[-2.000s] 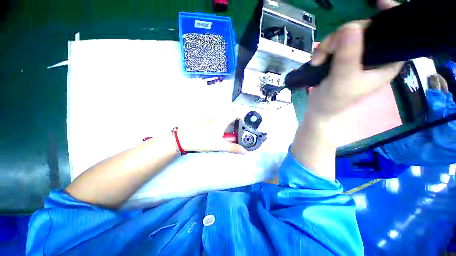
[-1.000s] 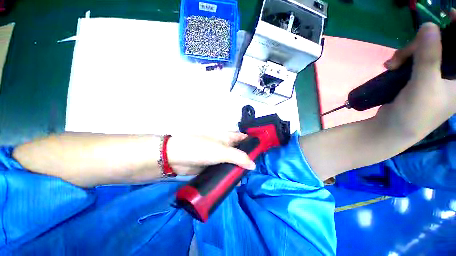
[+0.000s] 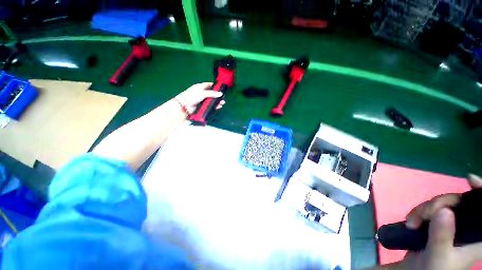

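Observation:
My left hand [image 3: 200, 97] reaches out at the far edge of the white sheet [image 3: 201, 195] and is closed around the handle of a red-and-black power tool [image 3: 215, 89], its dark head pointing away from me. My right hand [image 3: 441, 232], at the right edge and partly cut off, holds the black electric screwdriver [image 3: 404, 235] over the pinkish-red mat. The screwdriver's thin bit cannot be made out.
Two more tool bodies lie on the green bench, one at the left [image 3: 130, 62], one at the right [image 3: 290, 87]. A small black part [image 3: 255, 92] lies between. The blue screw bin [image 3: 266, 147] and white screw feeder [image 3: 338, 198] stand nearer. Tan sheets [image 3: 58, 118] are left.
The view has swung up and left. My left hand has moved the held tool from near my body out to the green bench. My right hand still holds the screwdriver, now lower right.

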